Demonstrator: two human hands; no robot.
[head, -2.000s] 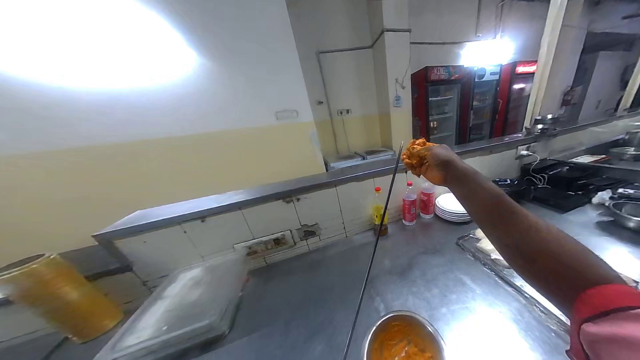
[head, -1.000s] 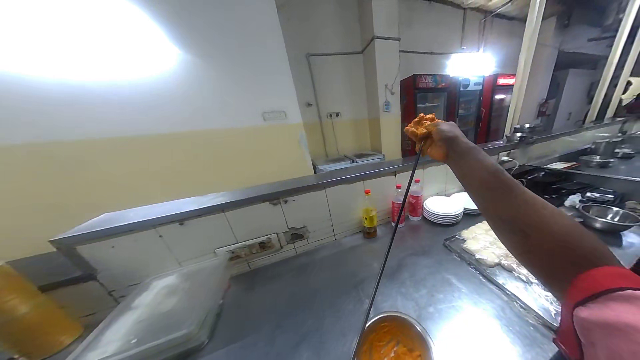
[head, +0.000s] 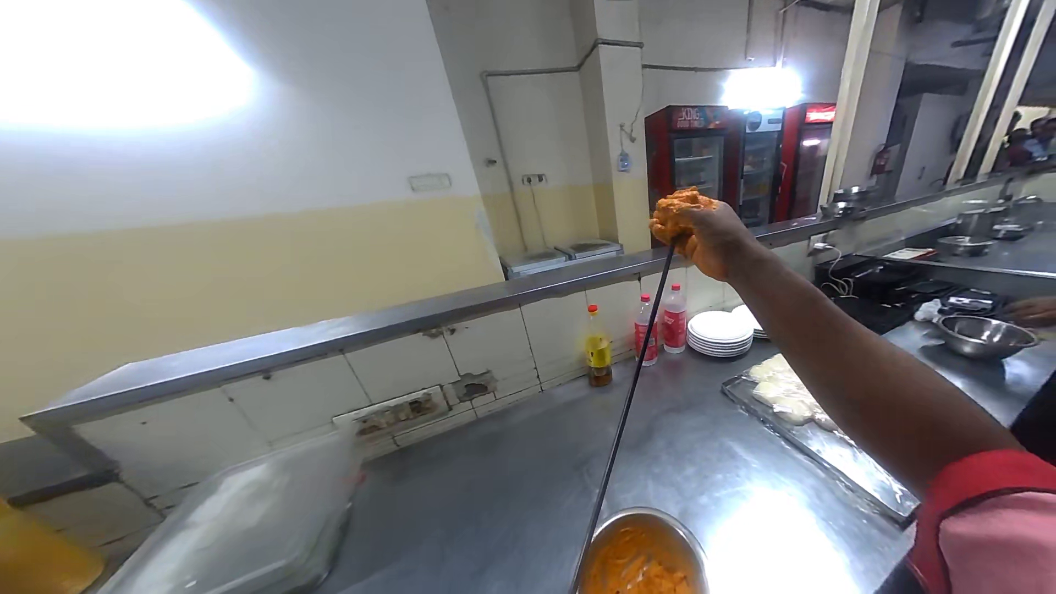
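Note:
My right hand is raised above the counter ledge, its fingers coated in orange marinade and closed around orange-coated food pieces at the top of a long, thin metal skewer. The skewer slants down to the left, its lower part passing beside a steel bowl of orange marinated pieces. Where the skewer ends is cut off by the frame. My left hand is out of view.
A clear plastic container stands at left on the steel counter. Along the tiled wall are a yellow-labelled bottle, two red-labelled bottles and stacked white plates. A tray of dough pieces lies at right, with a steel bowl beyond.
My right hand stays raised at the skewer's top, while the skewer's visible top has dropped from above the hand to its underside. The view has shifted slightly.

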